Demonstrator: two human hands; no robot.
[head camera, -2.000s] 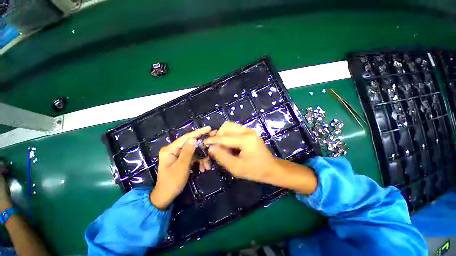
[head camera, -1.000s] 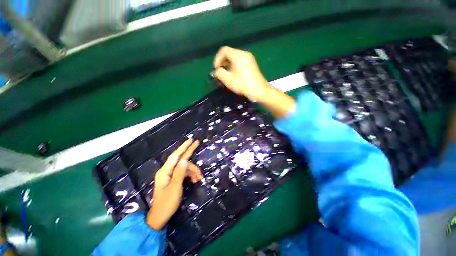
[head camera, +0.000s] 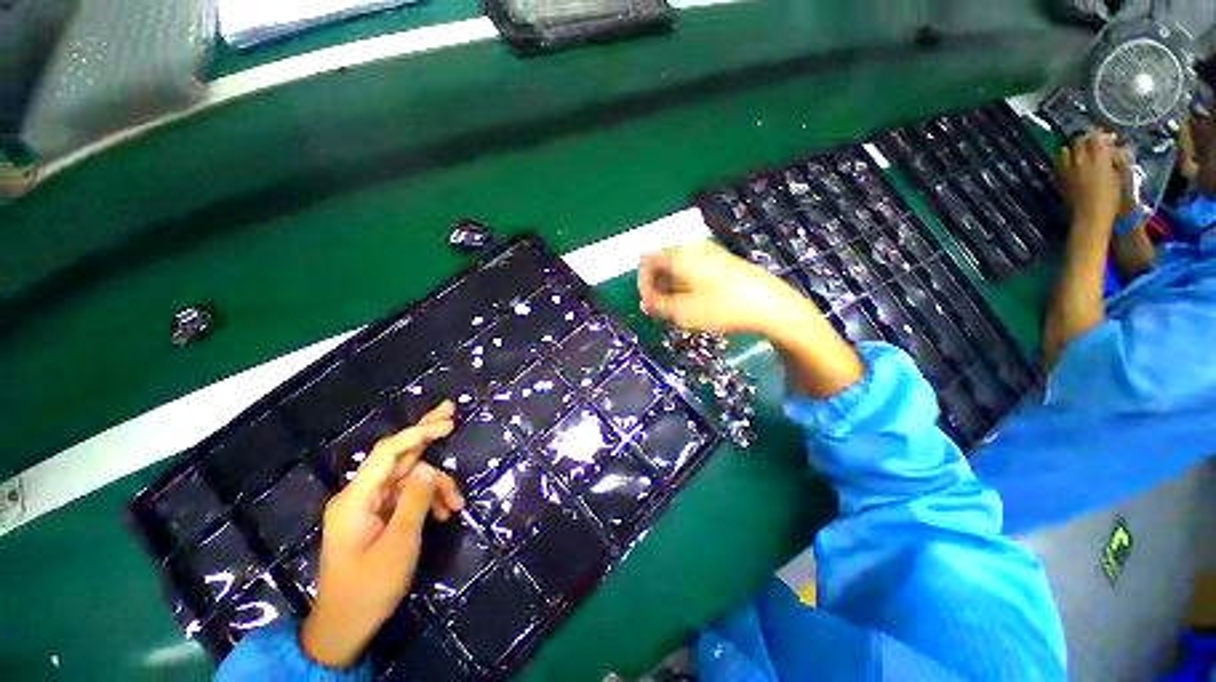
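The large black blister tray (head camera: 320, 446) lies tilted on the green surface, with small bright bits in its pockets. My left hand (head camera: 380, 533) rests over its lower left part, fingers loosely bent and apart, nothing seen in it. My right hand (head camera: 714, 291) is just above the silvery heap of small metal parts (head camera: 720, 380), right of the tray. Its fingers are curled in and their tips are hard to see; I cannot tell if they hold anything. One small dark assembly (head camera: 470, 236) lies on the green belt by the tray's top corner. Another small assembly (head camera: 194, 324) lies further left.
Filled black trays (head camera: 854, 260) lie to the right, beyond the heap. Another person in a blue smock (head camera: 1134, 373) works at the far right near a fan (head camera: 1142, 83). A white rail (head camera: 267, 400) runs behind the tray. A dark tray (head camera: 580, 20) shows at the top.
My hands were together over the tray on a small piece, then parted. My right hand reached to the belt and has come back to the heap. An assembly now lies by the tray corner.
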